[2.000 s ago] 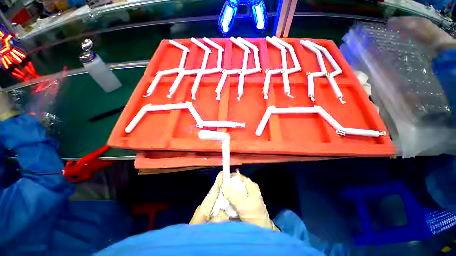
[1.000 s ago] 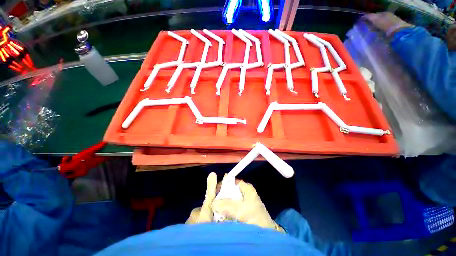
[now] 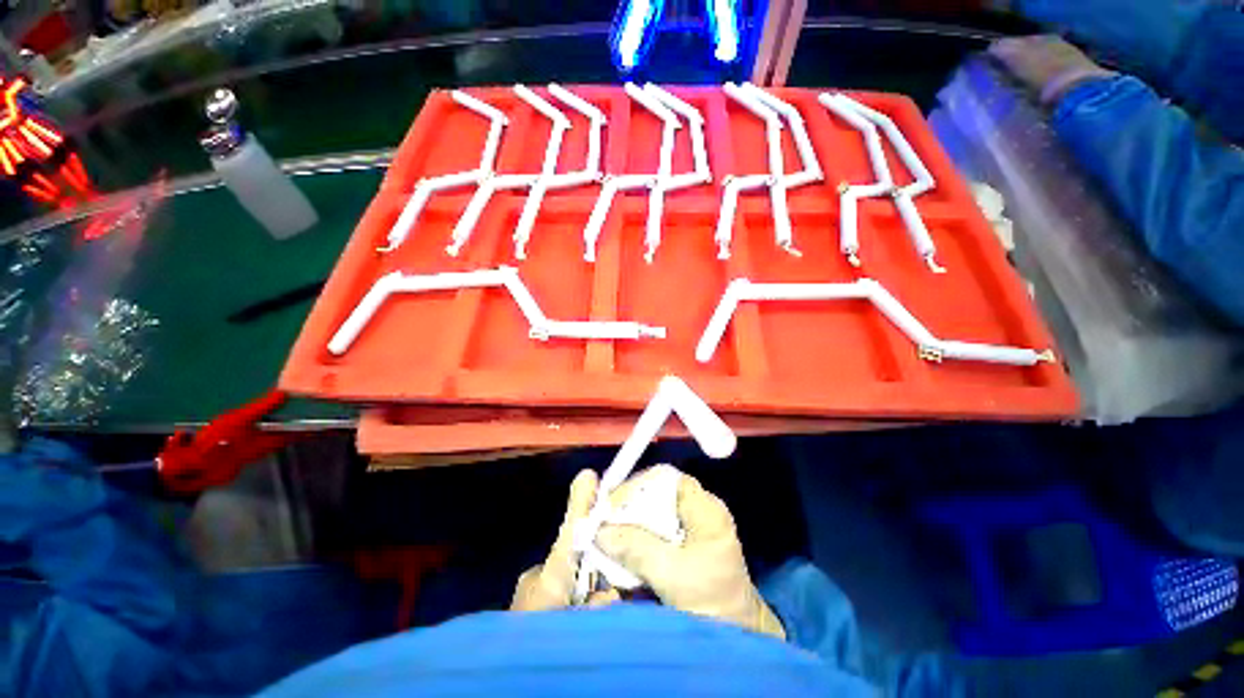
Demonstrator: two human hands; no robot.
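A white folding light arm (image 3: 636, 442) stands up from my gloved hands in front of the lap, its bent top near the tray's front edge. My left hand (image 3: 557, 556), in a cream glove, is shut on its lower part. My right hand (image 3: 689, 552), in a cream glove, holds a white crumpled wiping cloth (image 3: 649, 503) against the arm. The arm's lower end is partly hidden by the fingers. The orange-red parts tray (image 3: 819, 396) holds a row of white arms at the back and two longer-laid white arms in front.
A whitish bottle (image 3: 266, 188) stands left of the tray, near a dark thin tool (image 3: 277, 301). A red-handled tool (image 3: 225, 439) lies at the bench edge. Clear film (image 3: 89, 357) lies left. Another person's hand (image 3: 1048, 62) and sleeve are over plastic-wrapped trays (image 3: 1091, 286) at right.
The held arm's top has swung from upright to leaning right, bent downward. My right hand and the cloth have shifted slightly right. The other person's arm at right has reached farther across the wrapped trays.
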